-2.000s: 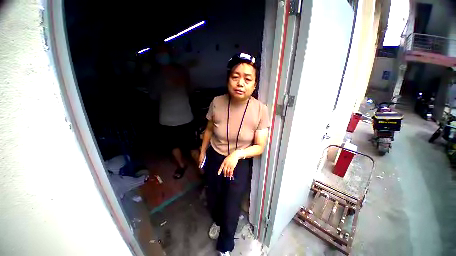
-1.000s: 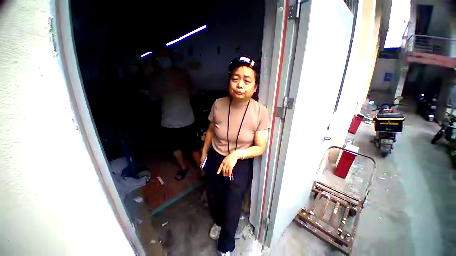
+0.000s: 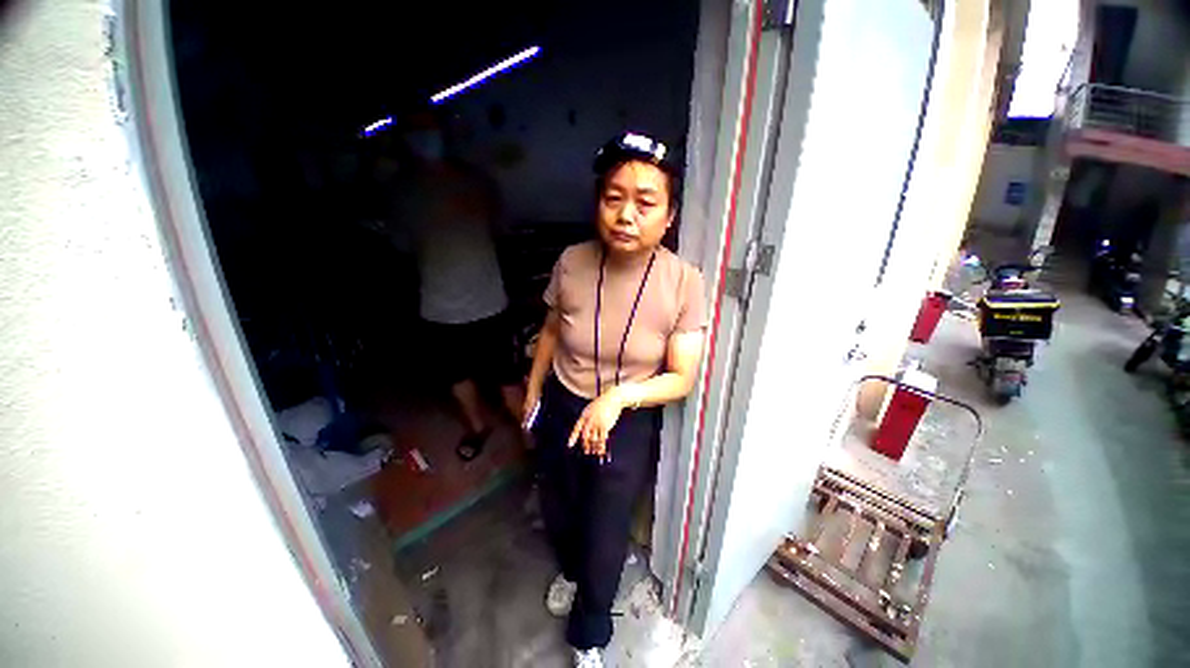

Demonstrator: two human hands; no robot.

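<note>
Neither of my hands is in the picture. In front of me a person in a beige top point(image 3: 626, 326) leans on the right side of the grey door frame point(image 3: 718, 352). A thin black lanyard point(image 3: 598, 326) hangs from the person's neck. One hand of that person hangs in front of the dark trousers, and the other holds a small flat pale thing, perhaps a smartphone point(image 3: 531, 414), low at the side. The grey metal door point(image 3: 816, 261) stands open to the right.
A second person in a grey shirt point(image 3: 459, 261) stands in the dark room. A rusty slatted trolley point(image 3: 861, 548) stands outside by the door, with a red block point(image 3: 902, 420) behind it. A scooter with a rear box point(image 3: 1017, 317) is parked farther down the lane.
The view has shifted slightly. The person in the beige top stays in the doorway with the head turned a little; the hands look much the same.
</note>
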